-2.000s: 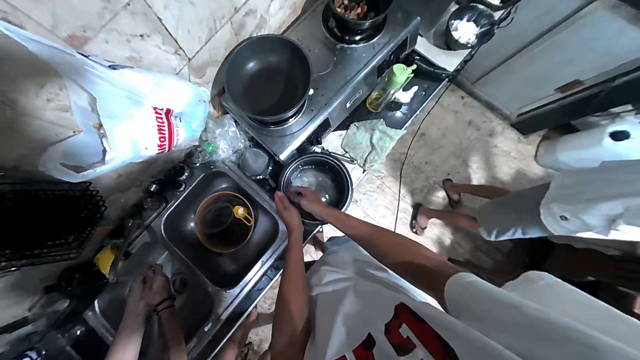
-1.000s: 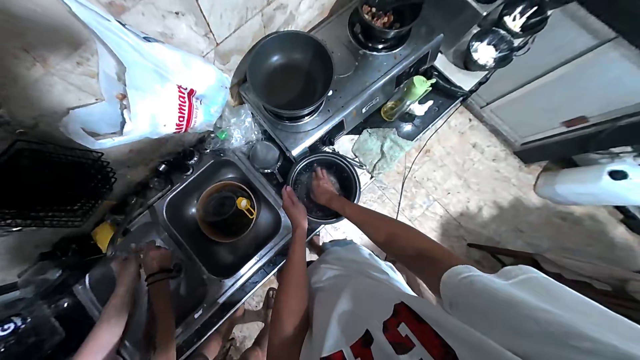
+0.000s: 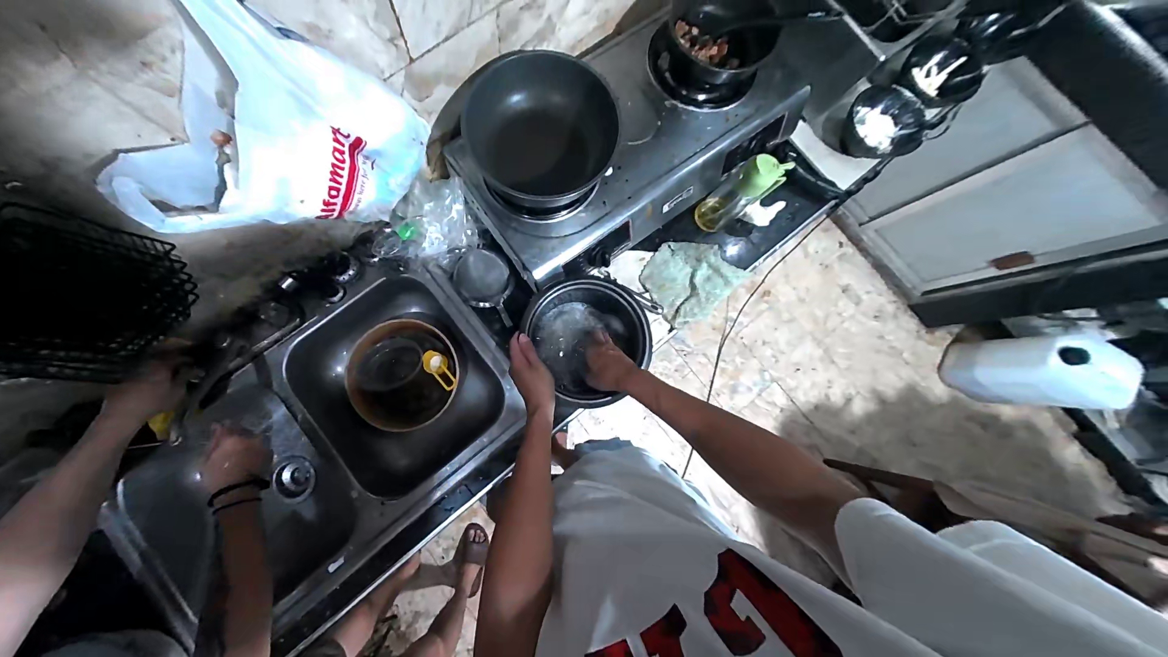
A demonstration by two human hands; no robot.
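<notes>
A dark round pot (image 3: 630, 319) with cloudy liquid in it stands between the sink and the stove. My left hand (image 3: 532, 372) rests against its near left rim, fingers extended. My right hand (image 3: 610, 363) is inside the pot, its fingertips down in the liquid; whether they hold anything is hidden. Above the pot, a large empty dark wok (image 3: 540, 128) sits on a burner. A small strainer or lidded cup (image 3: 482, 276) is beside the pot. A brown-rimmed bowl (image 3: 365, 401) with a yellow-handled item (image 3: 439, 369) lies in the right sink basin.
Another person's hands (image 3: 235, 459) are at the left sink basin (image 3: 310, 547). A white plastic bag (image 3: 301, 119) and a black wire rack (image 3: 91, 292) stand behind the sink. A green cloth (image 3: 691, 281), an oil bottle (image 3: 730, 196) and a pan of food pieces (image 3: 707, 46) are to the right.
My right hand has moved from the pot's near rim into its middle. The other person's hands have parted, one now near the faucet. The person seen at the right two seconds ago is out of view.
</notes>
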